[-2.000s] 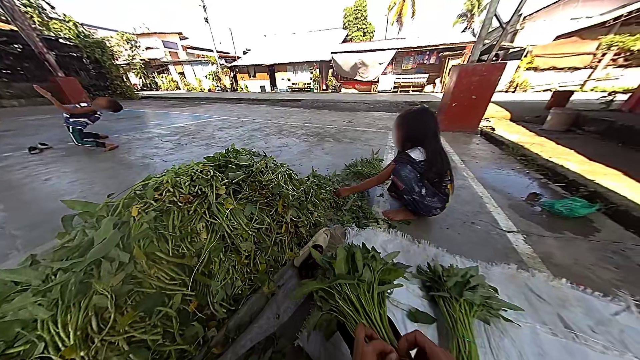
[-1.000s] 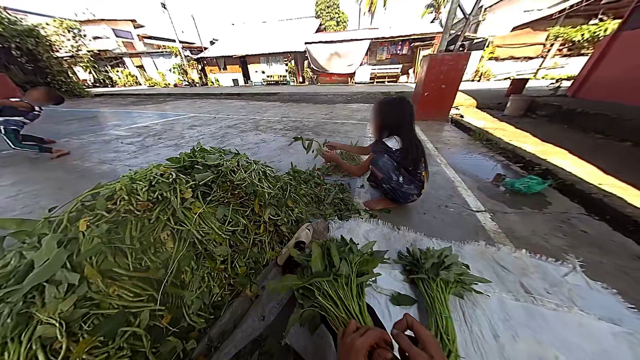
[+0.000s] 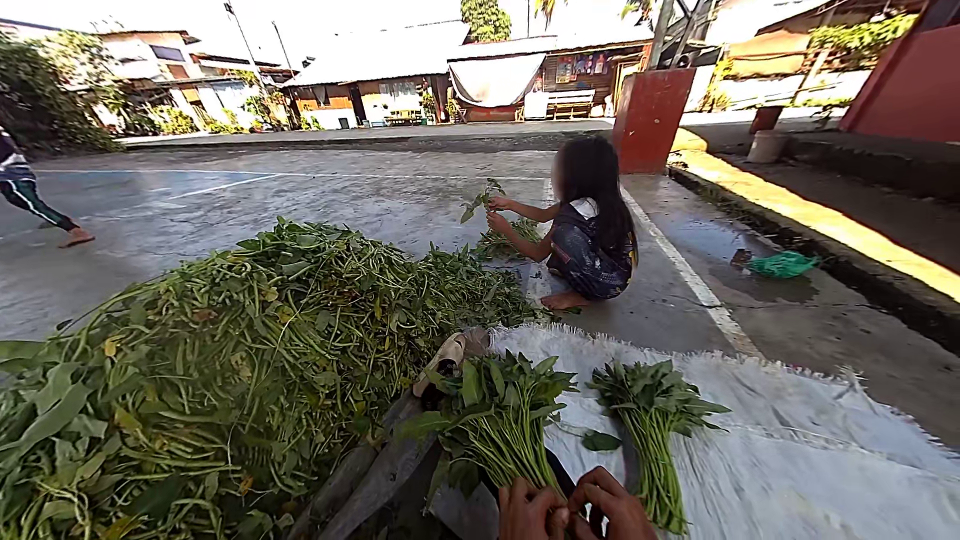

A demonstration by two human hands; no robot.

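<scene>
A bunch of leafy green stems [image 3: 510, 431] lies over my lap at the bottom centre, its leaves pointing away from me. My left hand [image 3: 531, 511] is closed round the stem ends of this bunch. Close beside it, my right hand [image 3: 609, 506] has its fingers bent at the stem ends; whether it pinches something thin is too small to tell. A second bunch of the same greens [image 3: 656, 442] rests on a white woven sheet [image 3: 787, 465], right of my hands. To the left rises a large heap of loose green stems and leaves [image 3: 247, 360].
A person [image 3: 592, 225] squats beyond the heap, holding a leafy sprig [image 3: 481, 201]. Another person [image 3: 30, 187] is partly in view at the far left. A red post [image 3: 652, 120] stands behind, and a green plastic bag [image 3: 784, 264] lies on wet concrete near the kerb.
The squatting person's hands have risen from the greens with a sprig. The person at the left has gone from crouching to an upright, striding stance. My hands stay at the bunch's stem ends.
</scene>
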